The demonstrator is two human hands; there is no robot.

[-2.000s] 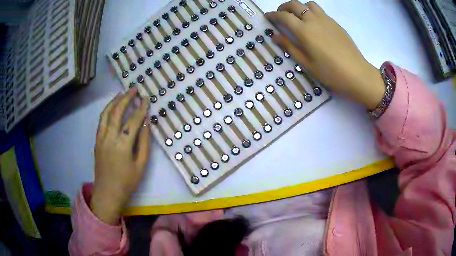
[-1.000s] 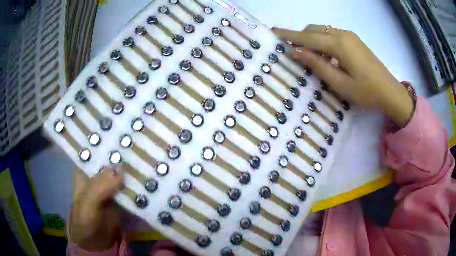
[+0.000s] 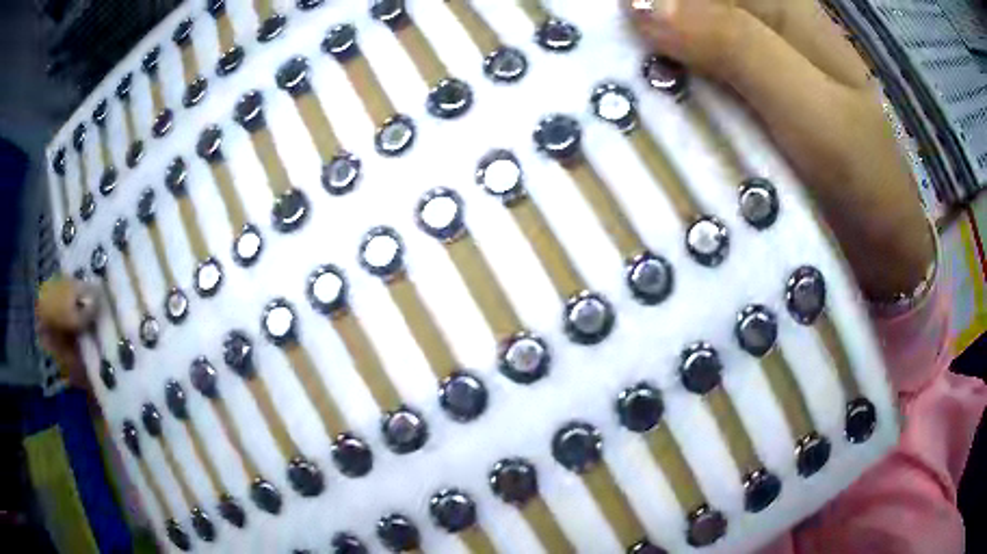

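The white foam parts tray fills most of the view, raised close to the camera and tilted. Rows of round dark silver metal parts sit in it, one at each end of narrow tan slots. Several metal parts in the middle flash white. My right hand holds the tray's upper right edge, its fingertips on the foam near the top and its upper part cut off by the frame. My left hand shows only as fingers at the tray's left edge, the rest hidden behind the tray.
Stacked trays stand at the upper right. Red and yellow lines show at the right edge. Blue and yellow items are at the lower left. My pink sleeve is at the lower right. Much of the tabletop is hidden by the tray.
The tray has come up from the tabletop, closer to the camera, and its tilt and angle have changed. My left hand has moved up and left with it and is now mostly hidden.
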